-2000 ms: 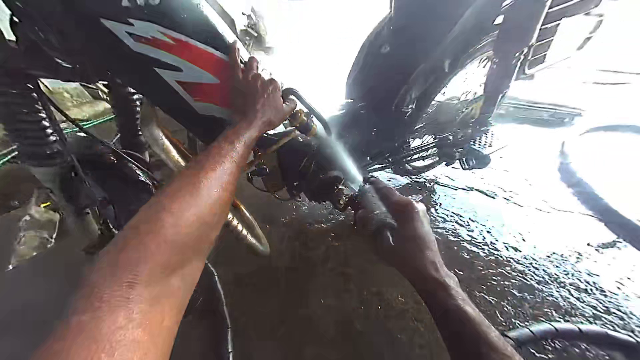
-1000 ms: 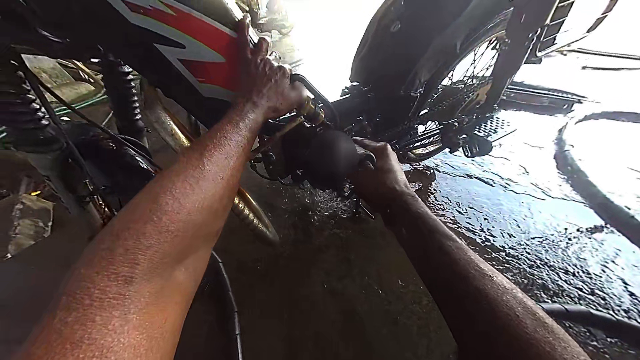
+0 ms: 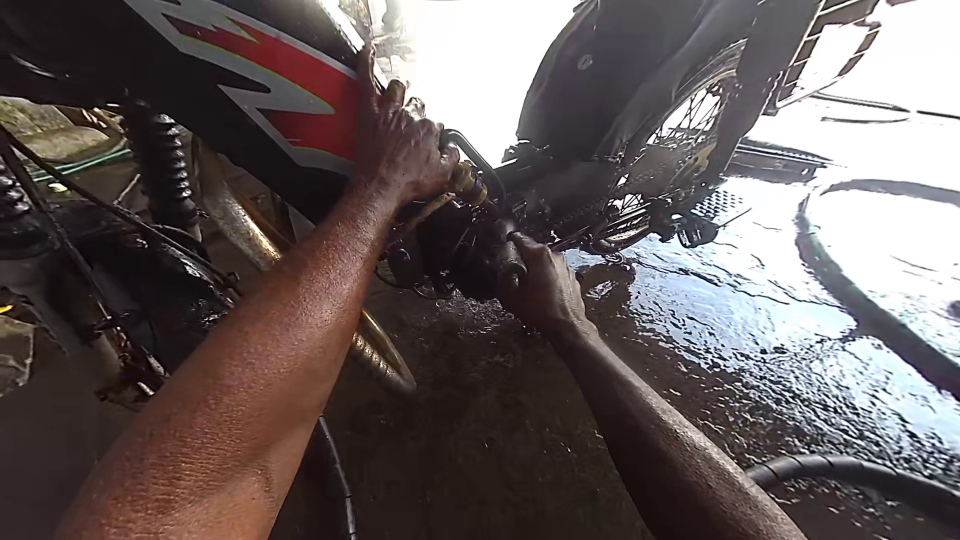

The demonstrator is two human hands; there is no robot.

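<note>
My left hand [image 3: 405, 146] lies at the edge of a motorcycle's black fuel tank [image 3: 247, 97] with red and grey graphics, its fingers bent over the edge. Beside that hand are a brass-coloured fitting [image 3: 469, 182] and a curved black bar [image 3: 480, 159]. Lower and to the right, my right hand [image 3: 544, 281] is closed around a dark cylindrical nozzle [image 3: 512, 264], against the dark, wet engine area [image 3: 457, 251]. Fine spray and splashing water show around it. Most of the nozzle is hidden by the fingers.
To the left stand ribbed fork gaiters [image 3: 166, 161] and cables. A yellowish curved metal tube [image 3: 379, 349] passes below my left forearm. At the right are a spoked wheel [image 3: 701, 112], a dark fender [image 3: 600, 82] and hoses [image 3: 847, 292] on wet ground.
My right hand has moved slightly up and left, closer to the engine area. The bright spray stream seen two seconds ago no longer shows plainly. My left hand has stayed at the tank's edge.
</note>
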